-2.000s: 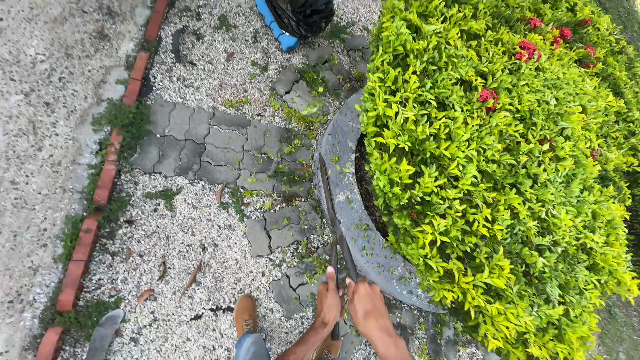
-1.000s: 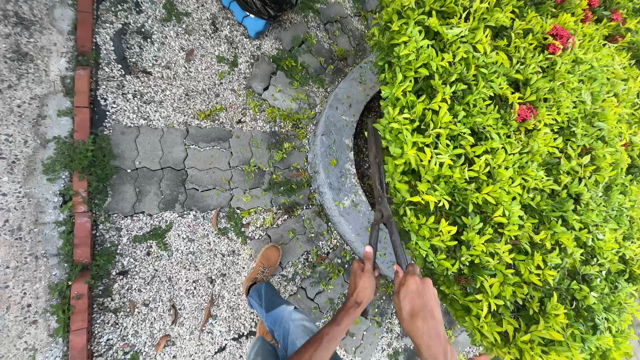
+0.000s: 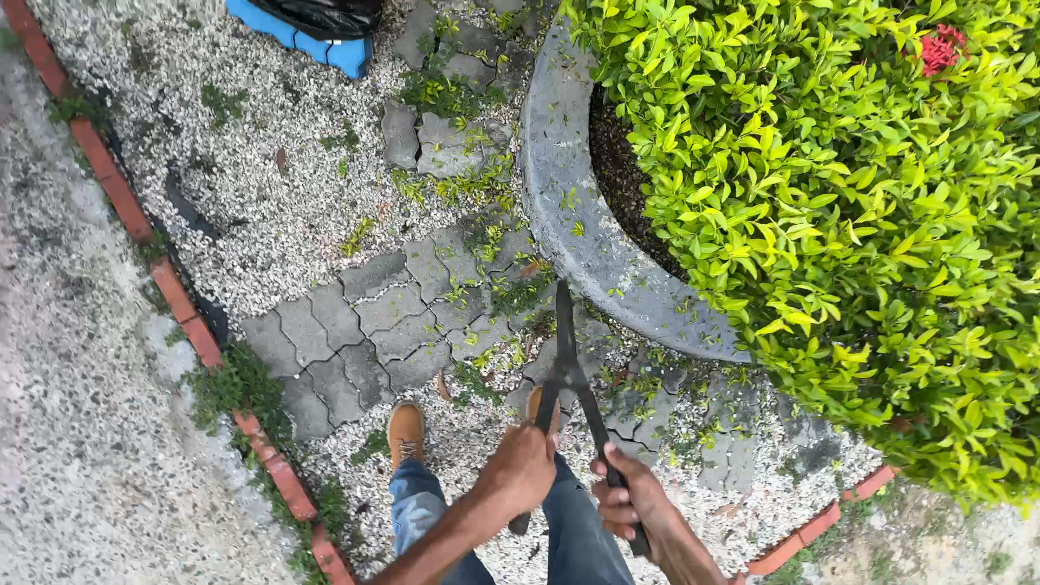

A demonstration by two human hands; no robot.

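A pair of dark hedge shears [image 3: 566,366] points away from me over the pavers, its blades together and its tips near the outer edge of the curved concrete planter rim [image 3: 569,195]. My left hand [image 3: 520,467] is closed around the left handle. Around the right handle, the fingers of my right hand [image 3: 630,496] are wrapped. The leafy green shrub [image 3: 829,244] fills the planter to the right of the shears, with a red flower cluster [image 3: 942,50] near its top. Cut leaves lie scattered on the rim and the pavers.
Interlocking grey pavers [image 3: 398,317] and white gravel [image 3: 268,179] cover the ground around my boots [image 3: 405,431]. A red brick edging [image 3: 187,313] runs along the left. At the top, a black plastic bag [image 3: 325,16] rests by a blue object [image 3: 345,53].
The shears, held over the rim against the shrub's edge one second ago, have moved left off the shrub, and their blades have come together. Both hands kept hold. The view has tilted.
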